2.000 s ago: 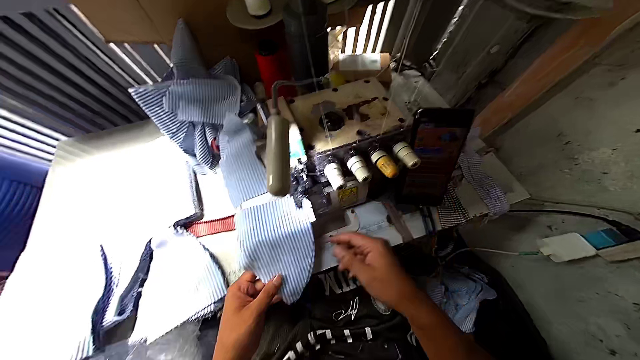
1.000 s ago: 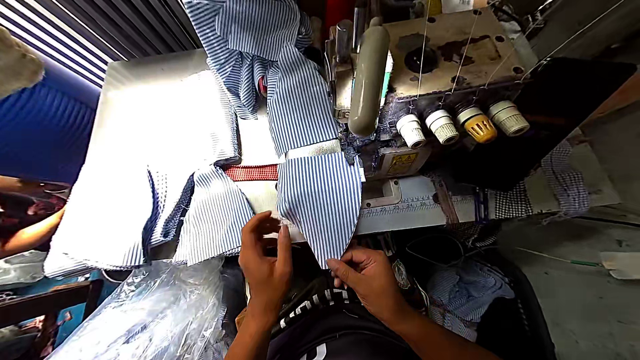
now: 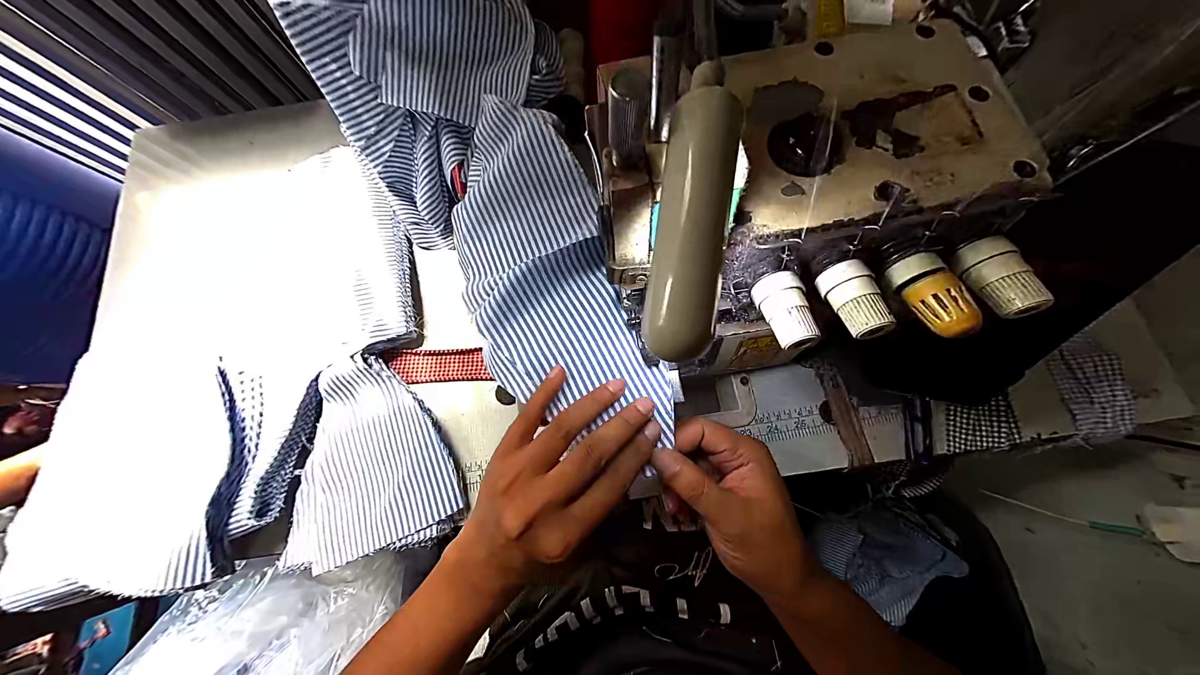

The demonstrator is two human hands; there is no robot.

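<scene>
A blue-and-white striped fabric piece [image 3: 562, 328] lies along the left side of an overlock sewing machine [image 3: 844, 131], its right edge beside the presser area. My left hand [image 3: 553, 487] rests palm down on the lower part of this piece, fingers spread a little. At the piece's lower right corner, my right hand [image 3: 731, 497] pinches the edge between thumb and forefinger. The machine's rounded beige arm [image 3: 692, 225] stands just above the fabric and hides the needle. A red checked strip [image 3: 439, 366] lies left of the piece.
Stacked striped fabric pieces [image 3: 234, 281] cover the left of the table. More striped fabric [image 3: 441, 56] is heaped behind. Four thread tension knobs [image 3: 858, 298] jut from the machine's front. Clear plastic wrap [image 3: 272, 619] lies at the lower left. Checked scraps [image 3: 1092, 384] sit at the right.
My left hand has moved from the fabric's left edge onto its top. The fabric's lower end now lies closer to the machine's front edge. The view has moved closer to the machine.
</scene>
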